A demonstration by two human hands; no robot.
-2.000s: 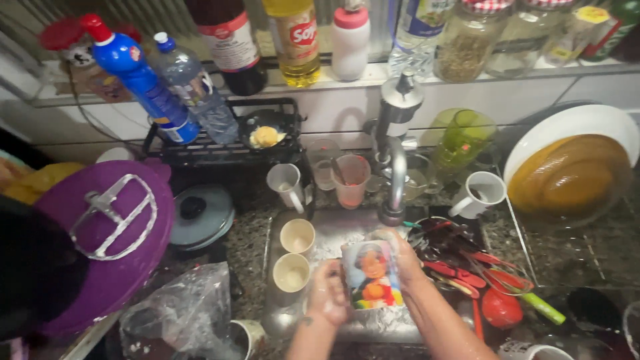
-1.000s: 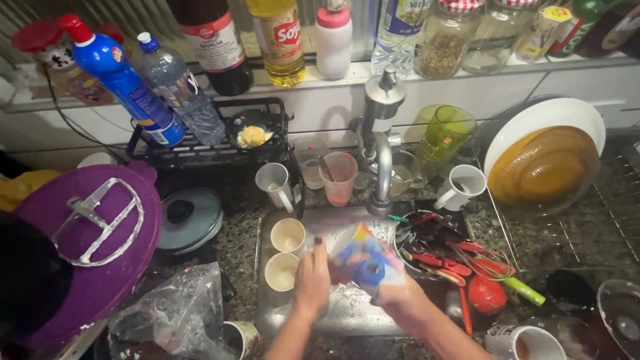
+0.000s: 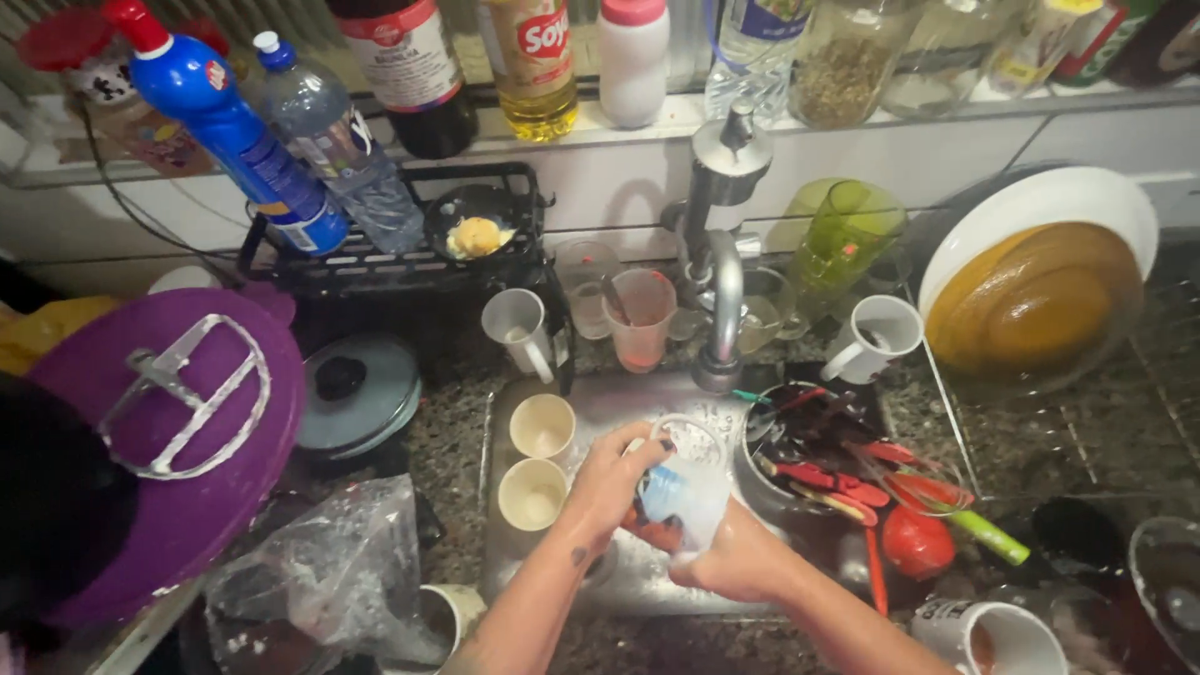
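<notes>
Over the metal sink (image 3: 647,586), a white mug with a colour picture (image 3: 682,497) is tilted between both hands. My left hand (image 3: 614,478) has its thumb and fingers on the mug's left side near the rim. My right hand (image 3: 727,562) grips its lower right part, fingers partly hidden behind it. Two cream cups (image 3: 542,427) stand at the sink's left side. To the right, a metal bowl (image 3: 755,450) holds red-handled utensils, beside a whisk with a green handle (image 3: 994,536) and a red ball-like thing (image 3: 917,542). The faucet (image 3: 722,309) is above the mug.
White mugs (image 3: 517,328) and a reddish plastic cup (image 3: 640,323) line the sink's back. Stacked plates (image 3: 1041,291) lean at right. At left are a purple lid (image 3: 225,506) with a mixer beater, a glass-lidded pot (image 3: 361,394) and a plastic bag (image 3: 328,572). Bottles fill the ledge.
The mug has turned in my hands: its picture faced up two seconds ago, and now the mug is tilted with its rim in view. Both hands have shifted their hold on it.
</notes>
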